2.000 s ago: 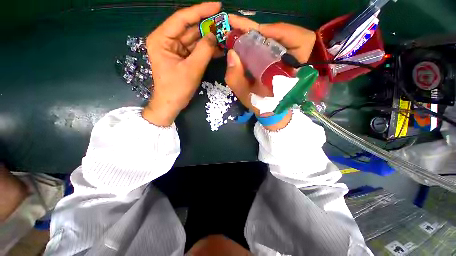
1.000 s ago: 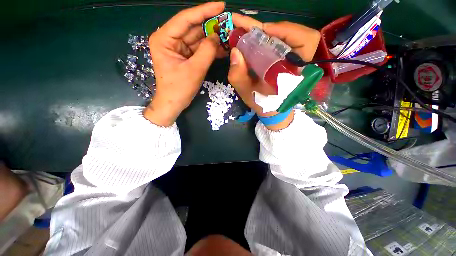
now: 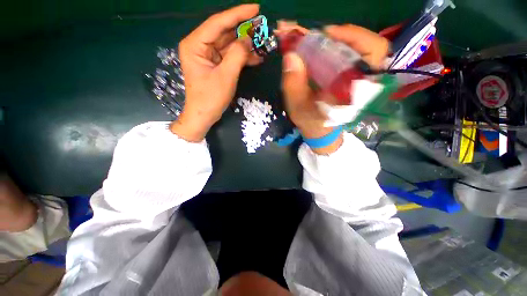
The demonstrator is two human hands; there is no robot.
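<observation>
My left hand (image 3: 211,75) holds the small teal and yellow-green circuit board (image 3: 258,30) between thumb and fingers. My right hand (image 3: 303,95) is closed around the pink-red glue syringe (image 3: 326,58), slanted with its front end to the right of the board and a visible gap between them. The syringe, the white tissue (image 3: 355,104) and the green adapter (image 3: 393,95) are motion-blurred. The syringe's fine tip cannot be made out. A pile of white small parts (image 3: 254,124) lies between my wrists. Shiny small parts (image 3: 167,81) lie left of my left hand, partly hidden by it.
A red bin (image 3: 430,72) with a printed tube and clear cylinder stands at the right. Black dispenser equipment (image 3: 491,92) stands beyond it. The blurred air hose (image 3: 439,153) and black cables run rightward. Another person's arm (image 3: 17,211) shows at the lower left.
My right hand and the syringe have moved right, away from the board, which stays in my left hand. My left hand has shifted slightly right. The hose has shifted.
</observation>
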